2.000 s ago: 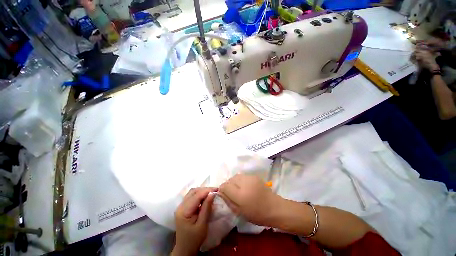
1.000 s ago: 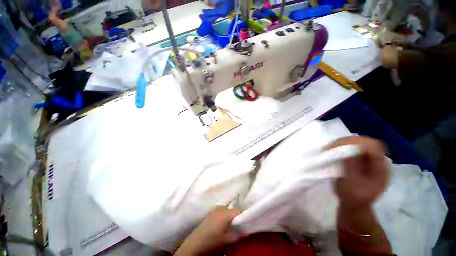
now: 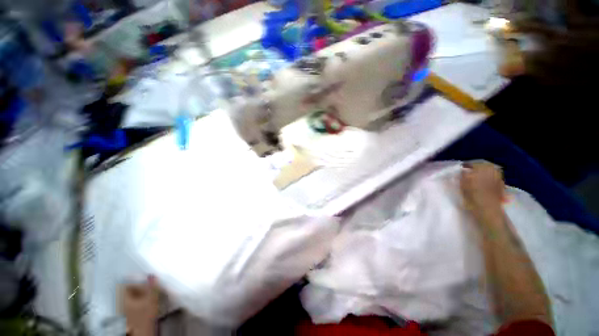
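Note:
A large white garment (image 3: 394,243) lies from the white table top, over its front edge, to my lap, spread between my two hands. My left hand (image 3: 139,303) is at the lower left, blurred, on the garment's left edge; its fingers seem closed on the cloth. My right hand (image 3: 483,184) is at the right, closed on the garment's upper right corner. A small orange spot shows beside it. Scissors (image 3: 326,123) with green and red loops rest under the machine arm on stacked white cut pieces (image 3: 341,146).
The sewing machine (image 3: 341,79) stands behind the garment, with a tan needle plate cover (image 3: 297,172). A light-blue tube (image 3: 182,131) is left of it, a yellow ruler-like piece (image 3: 460,95) right of it. More white cloth (image 3: 558,262) lies at right. Another person's hand (image 3: 511,58) shows at upper right.
My left hand has moved from the middle to the far lower left, and my right hand slightly up. The garment has gone from bunched cloth to a wide spread. The view is more blurred.

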